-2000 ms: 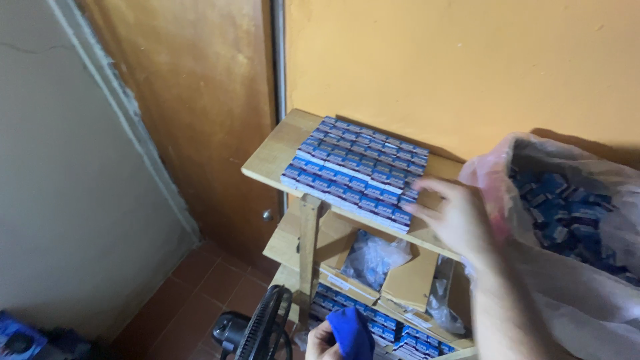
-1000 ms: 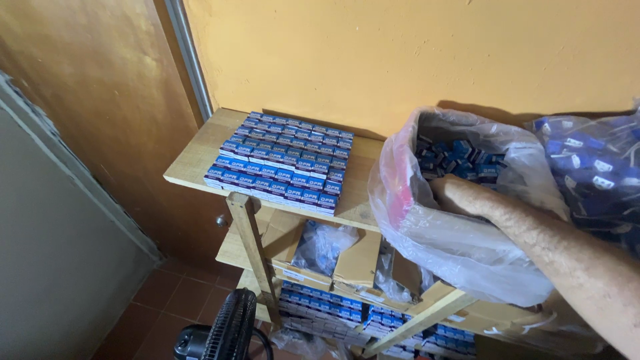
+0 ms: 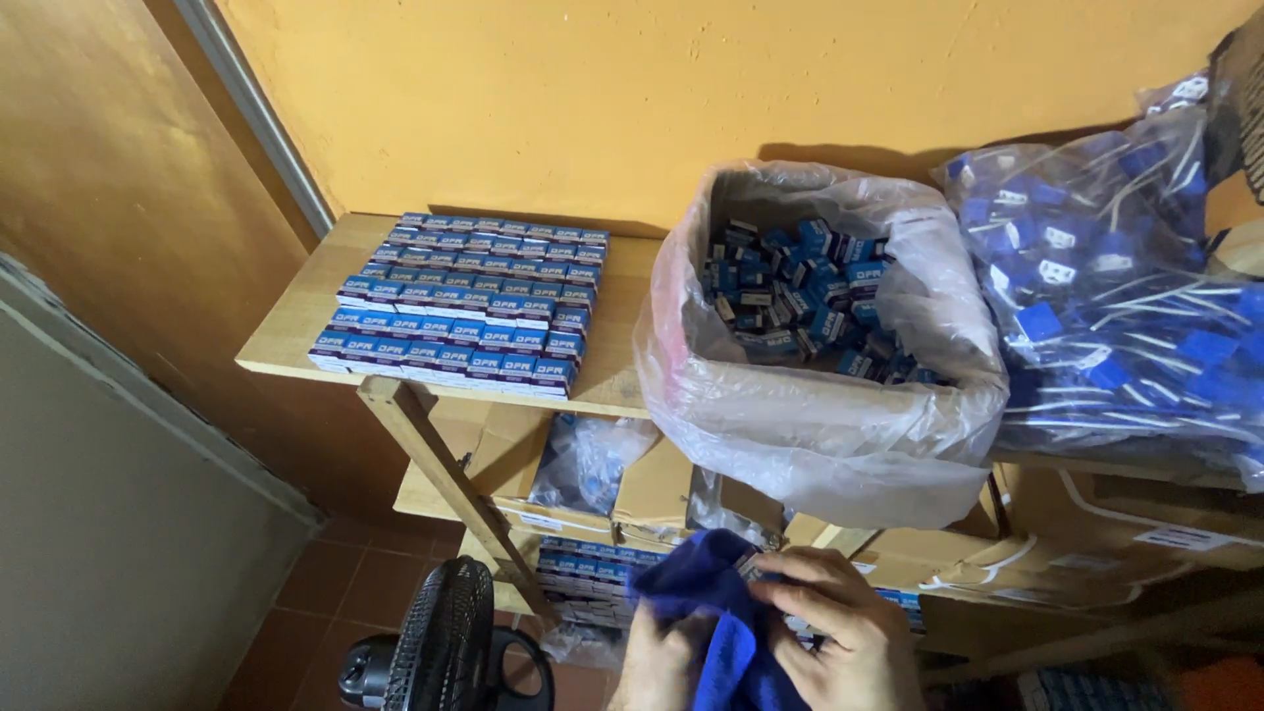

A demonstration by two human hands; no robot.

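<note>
At the lower middle, my left hand [image 3: 671, 647] grips a dark blue cloth [image 3: 706, 583]. My right hand [image 3: 834, 627] holds a small printed carton [image 3: 749, 565] against the cloth, mostly hidden by fingers and fabric. Above and to the left, rows of small blue and white cartons [image 3: 464, 296] stand stacked on the wooden shelf's top board. A cardboard box lined with a clear plastic bag [image 3: 820, 434] sits on the same shelf, with loose blue cartons [image 3: 800, 286] of the same kind inside.
Clear bags of blue parts with white strips [image 3: 1116, 296] lie right of the lined box. Lower shelves hold opened cardboard boxes [image 3: 657, 489] and more stacked cartons [image 3: 588, 568]. A black fan [image 3: 444, 632] stands at the lower left, before a wooden door [image 3: 128, 197].
My right hand has come out of the lined box down to the cloth, with a carton in it. My left hand and the cloth have come back into view. The view has shifted right since the oldest frame.
</note>
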